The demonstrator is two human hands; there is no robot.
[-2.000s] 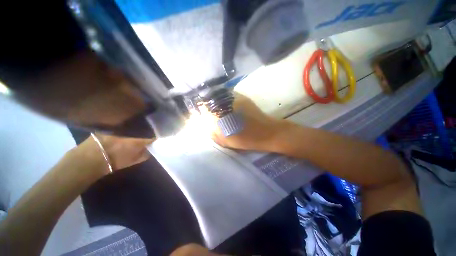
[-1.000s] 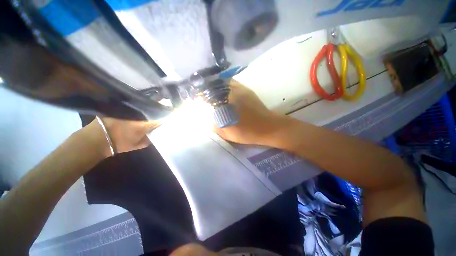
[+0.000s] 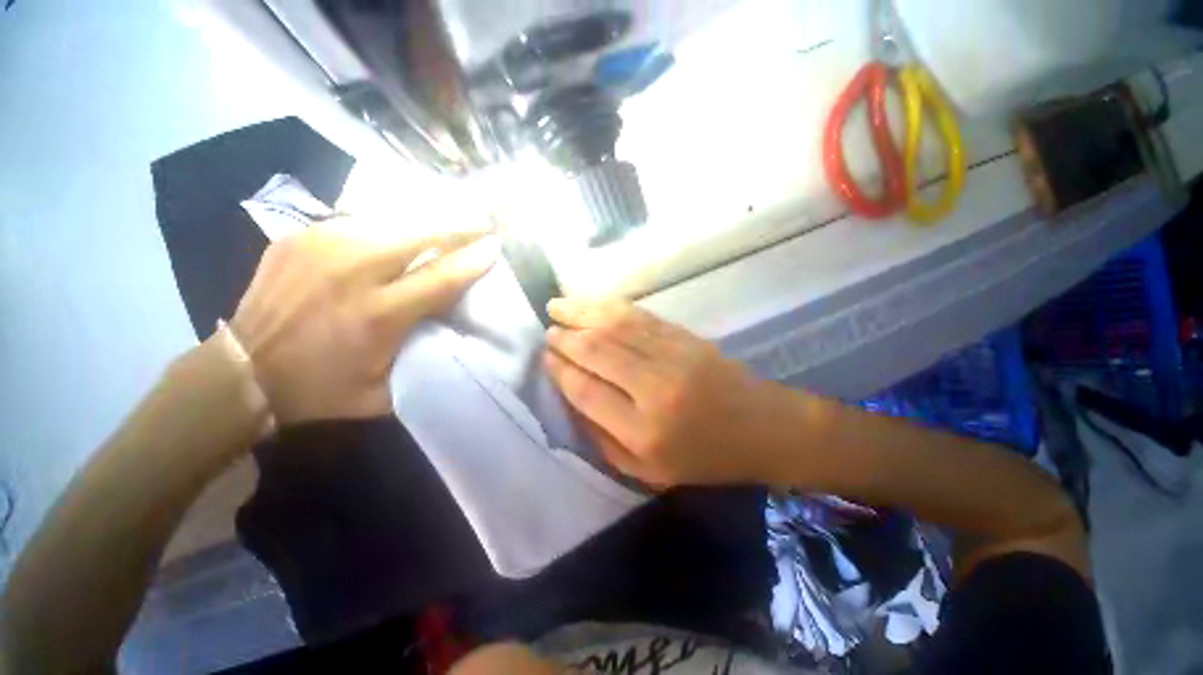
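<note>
A light grey cut panel (image 3: 508, 462) lies on a black cut panel (image 3: 356, 514) in front of the sewing machine's needle area, which is lost in glare. My left hand (image 3: 337, 310) lies on the panels left of the needle, fingertips pointing to the glare. My right hand (image 3: 660, 396) pinches the right edge of the panels with bent fingers, just below the ribbed grey knob (image 3: 610, 195). A narrow dark part of the cloth shows between the hands. A small pale folded end (image 3: 284, 208) lies on the black cloth beyond my left hand.
Scissors with red and yellow handles (image 3: 894, 143) lie right of the machine. A dark rectangle with a brown edge (image 3: 1088, 148) is farther right. The ruler-marked table edge (image 3: 858, 336) runs below them. A blue basket (image 3: 1121, 343) and loose black and white pieces (image 3: 844, 580) are below the table.
My right hand has come from behind the knob toward me and grips the cloth edge. My left hand has moved up over the cloth. The grey panel is more creased, and the black cloth shows farther up.
</note>
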